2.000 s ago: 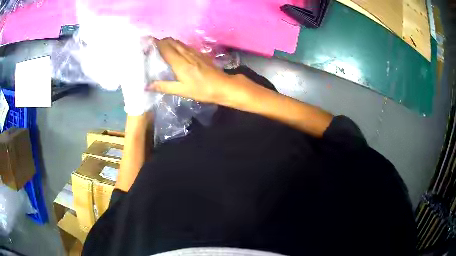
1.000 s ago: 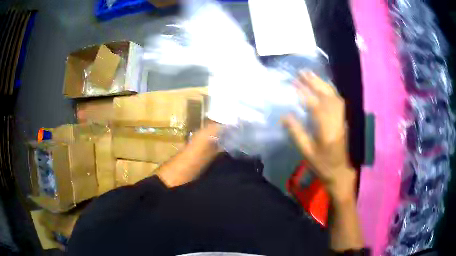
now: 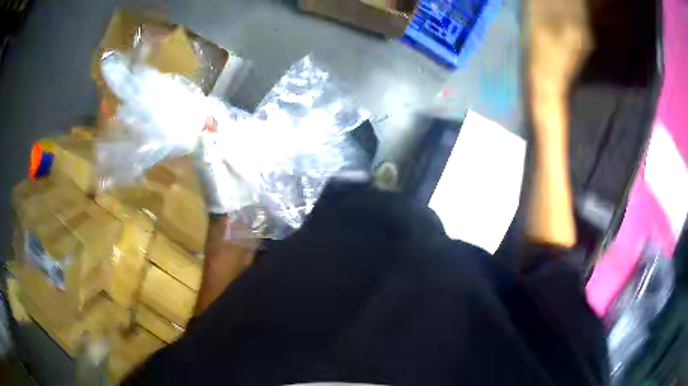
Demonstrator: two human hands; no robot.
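Observation:
Crinkled clear plastic bags spread left and right in front of me, bright and partly blurred. My left hand, in a white glove that merges with the glare, is shut on the bags near their middle. A fingertip shows at the glove's upper end. My right arm reaches up at the right. My right hand is blurred at the top edge, beside a dark brown area; its fingers cannot be made out.
Small cartons are stacked at the left, with an open carton behind the bags. A white board stands right of centre. A blue crate is at the top. A pink sheet runs along the right, with glossy bags on it.
My view has turned and shifted. My left hand still holds the bags, now over the cartons at the left. My right hand has left the bags and moved up to the far right.

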